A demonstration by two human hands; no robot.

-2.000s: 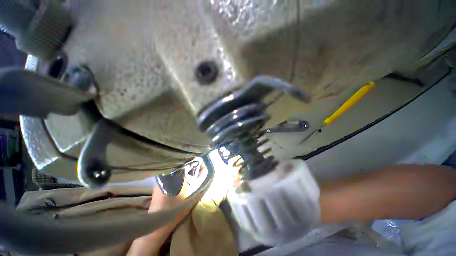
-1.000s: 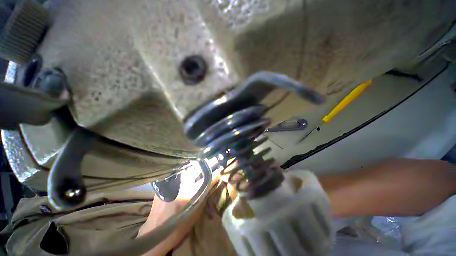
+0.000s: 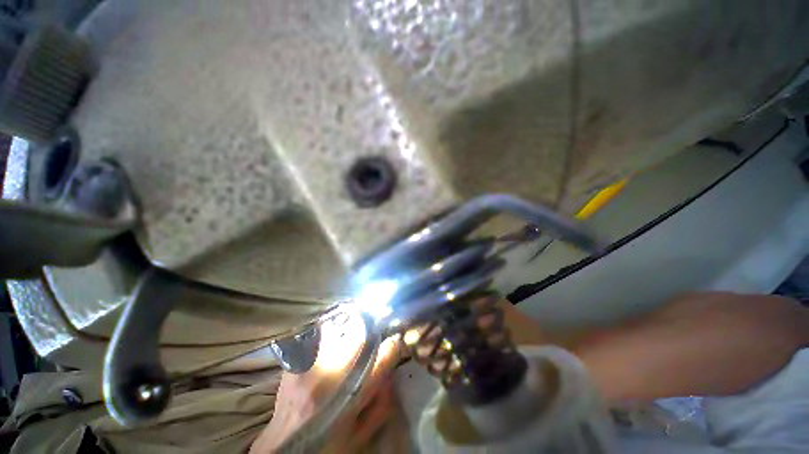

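The large speckled beige sewing machine head fills the upper view. Its thread tension spring and blurred white knob stand close in front. My left hand is low in the centre, near the needle area, partly behind a curved metal guard and washed out by lamp glare. My right forearm comes in from the right edge; its fingers are hidden behind the tension parts. Tan lining cloth lies bunched at lower left, beside my left hand. What my fingers hold cannot be seen.
A yellow-handled tool lies on the machine bed, partly behind the head. A thin black tool is beyond it. A dark curved edge line crosses the bed. White-grey cloth is at lower right.
The view has shifted closer to the machine head, and the tension spring and knob sit lower right. More of the yellow tool is covered. The tan cloth's folds and dark opening have shifted lower left.
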